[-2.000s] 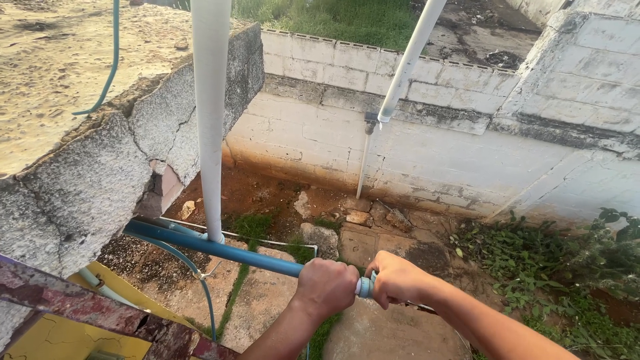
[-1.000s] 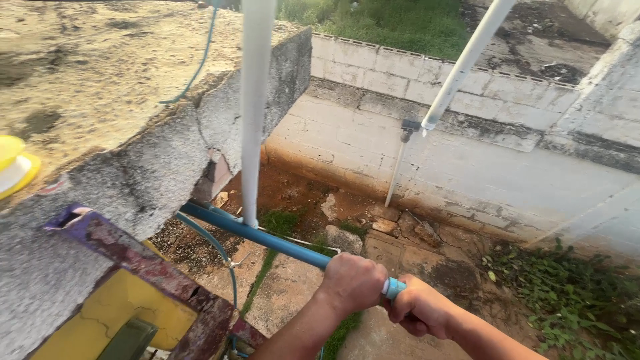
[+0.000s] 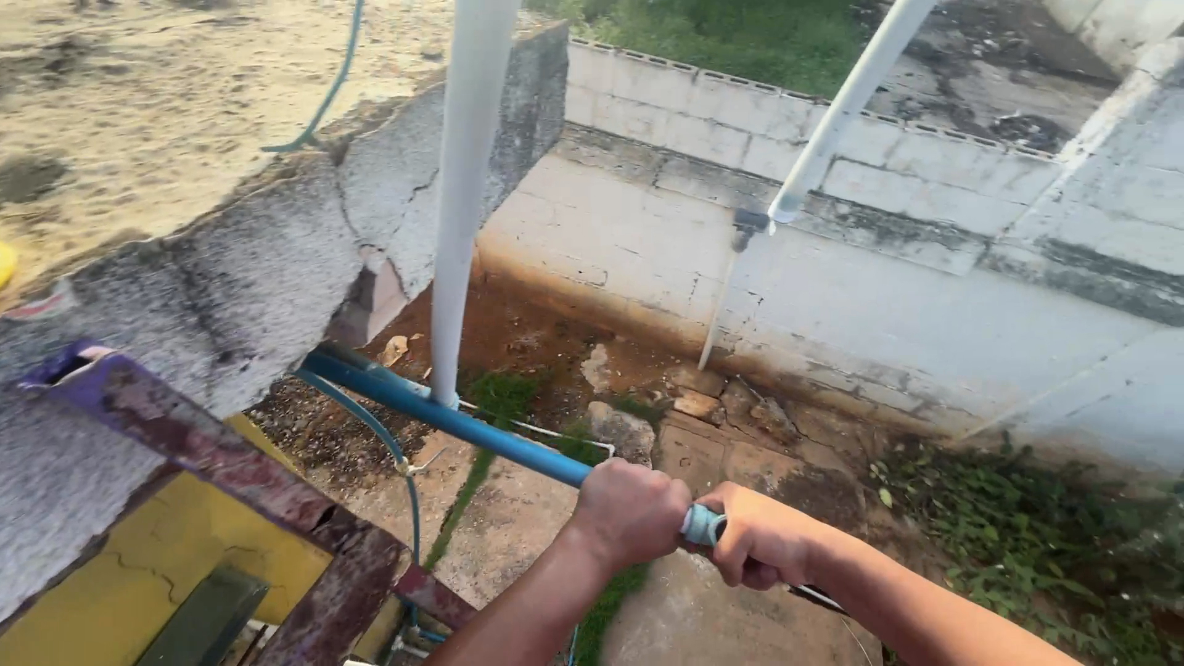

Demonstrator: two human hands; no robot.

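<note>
A blue plastic pipe (image 3: 499, 442) runs from under the broken concrete ledge out over the yard. Near its free end my left hand (image 3: 634, 513) is wrapped around it. A light blue-green pipe fitting (image 3: 703, 525) shows at the end, between the two hands. My right hand (image 3: 760, 539) has its fingers around that fitting, and part of it is hidden by them. Below the right wrist a thin dark and white item shows in part; what it is cannot be told. A white upright pipe (image 3: 461, 203) meets the blue pipe left of my hands.
A cracked concrete ledge (image 3: 250, 250) lies at left, with a thin green hose (image 3: 338, 83) on top. A rusty metal frame (image 3: 222, 444) stands lower left. A second white pipe (image 3: 846, 111) slopes before the white block wall (image 3: 879, 305). Plants (image 3: 1036, 546) grow at lower right.
The view has shifted left, bringing the rusty frame into sight. Both hands stay at the pipe's end; the right hand's fingers have changed position around the fitting.
</note>
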